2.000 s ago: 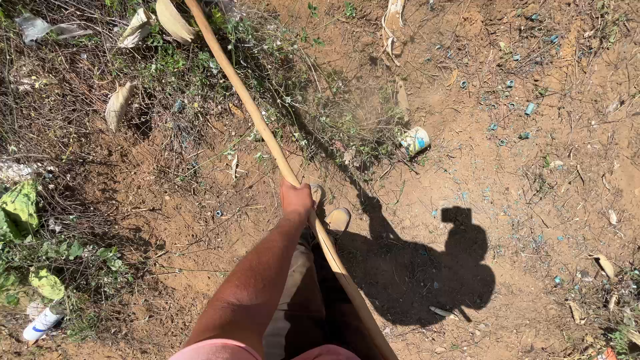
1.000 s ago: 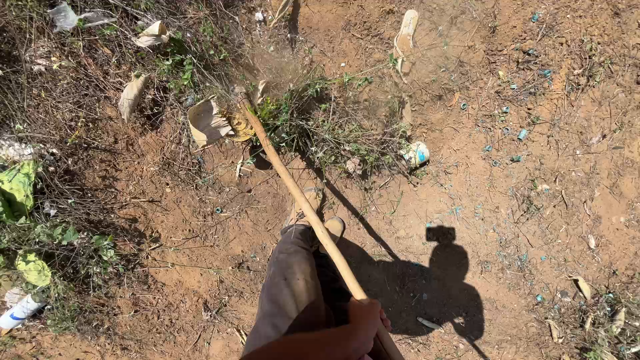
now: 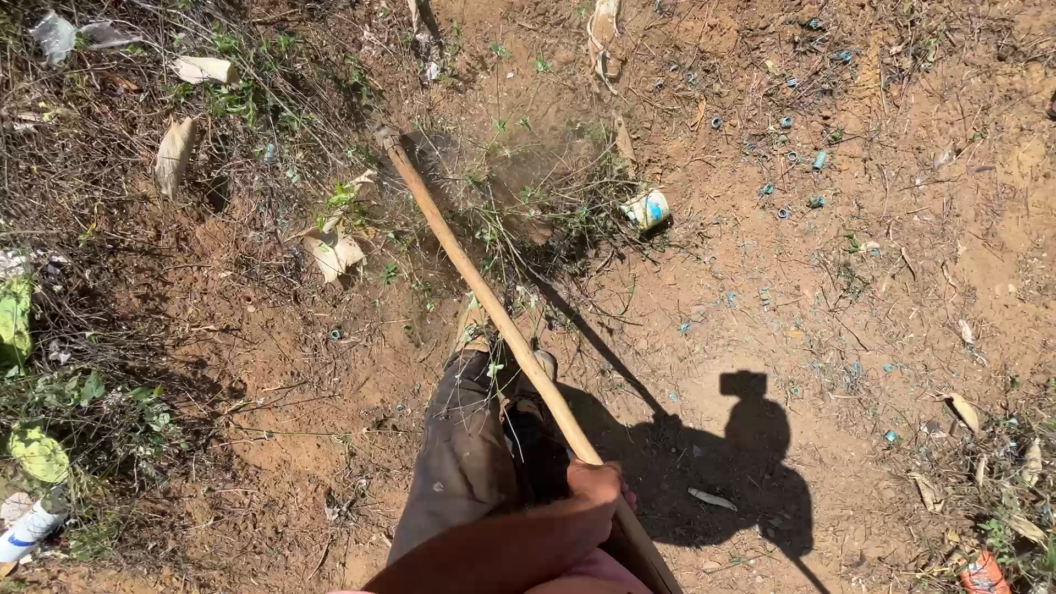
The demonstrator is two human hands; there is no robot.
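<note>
My left hand (image 3: 596,487) is closed around a long, pale wooden tool handle (image 3: 495,309) in the lower middle of the head view. From there the handle slants up and left, over my trouser leg and boots, to its far end (image 3: 388,136) among dry weeds. The working head at that end is blurred and mostly hidden, so its kind cannot be told. Dust hangs over the uprooted green and dry weeds (image 3: 536,198) right of it. A torn, pale piece of cardboard-like litter (image 3: 334,252) lies left of the handle. My right hand is not seen.
A white and blue cup-like container (image 3: 648,210) lies right of the weeds. Blue plastic bits (image 3: 819,160) dot the reddish soil. Brush with litter lines the left side, including a white tube-like container (image 3: 31,528). An orange wrapper or can (image 3: 983,573) lies at lower right.
My left hand held the handle nearer mid-view two seconds ago and is now lower. Since one second ago, the pale litter beside the tool's end has shifted toward me, and weeds have been disturbed.
</note>
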